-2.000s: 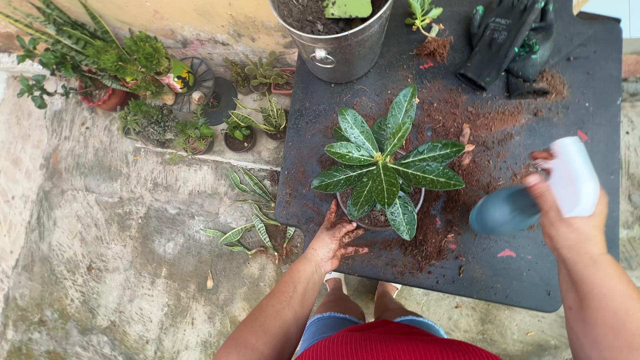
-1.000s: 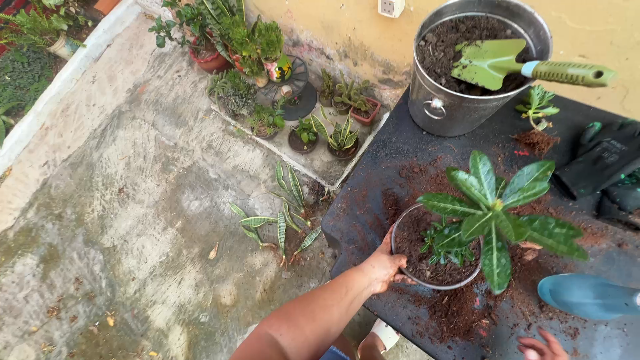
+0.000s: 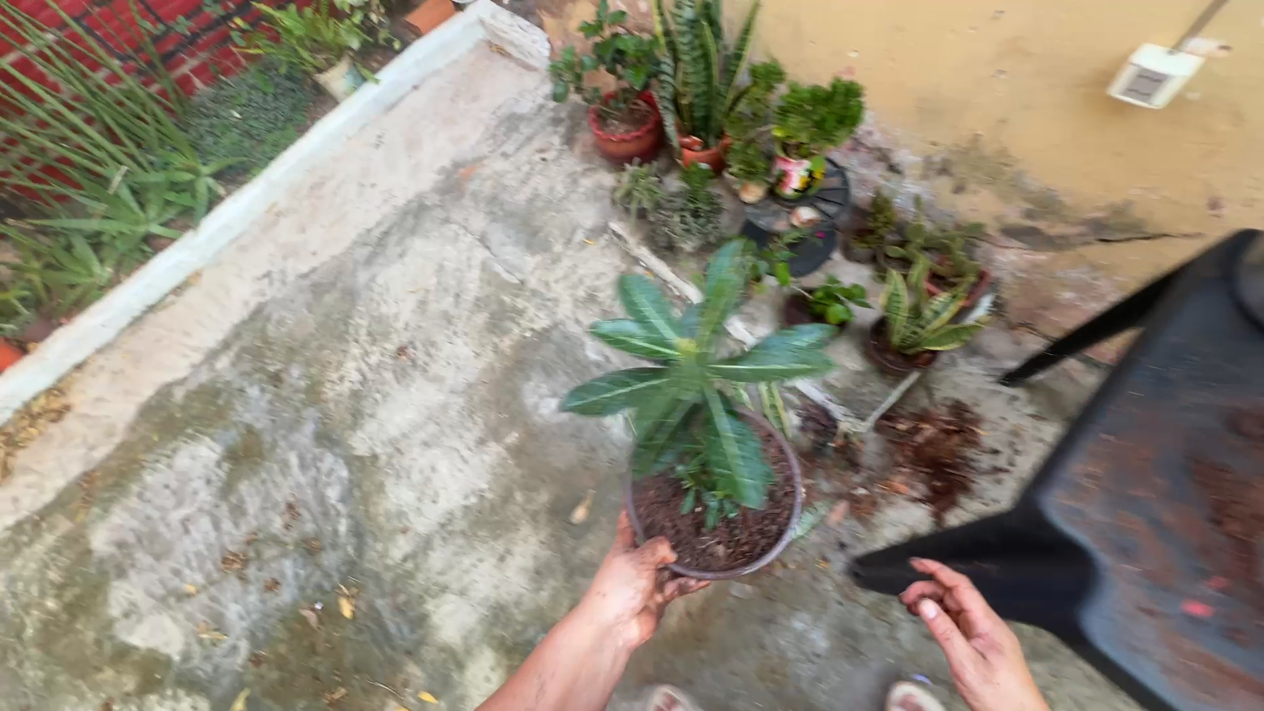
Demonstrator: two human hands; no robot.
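My left hand (image 3: 632,592) grips the lower left rim of a round plant pot (image 3: 796,494) and holds it up above the concrete floor. Dark soil fills the pot, and a leafy plant (image 3: 686,370) with long, pale-veined green leaves rises from it, with smaller leaves low at its base. The pot's underside is hidden. To the right, apart from the pot, my right hand (image 3: 963,627) holds nothing, its fingers loosely bent beside the corner of the black table (image 3: 1116,563).
Potted plants, among them a snake plant (image 3: 699,74) and a red pot (image 3: 627,133), stand along the yellow wall (image 3: 938,59). Spilled soil (image 3: 933,449) lies on the floor by the table. A low white curb (image 3: 237,217) borders a planted bed at the left.
The potted plant has left the table and is now held over the floor in my left hand. My right hand, which held a spray bottle in the oldest frame, is now without it. The view has swung left.
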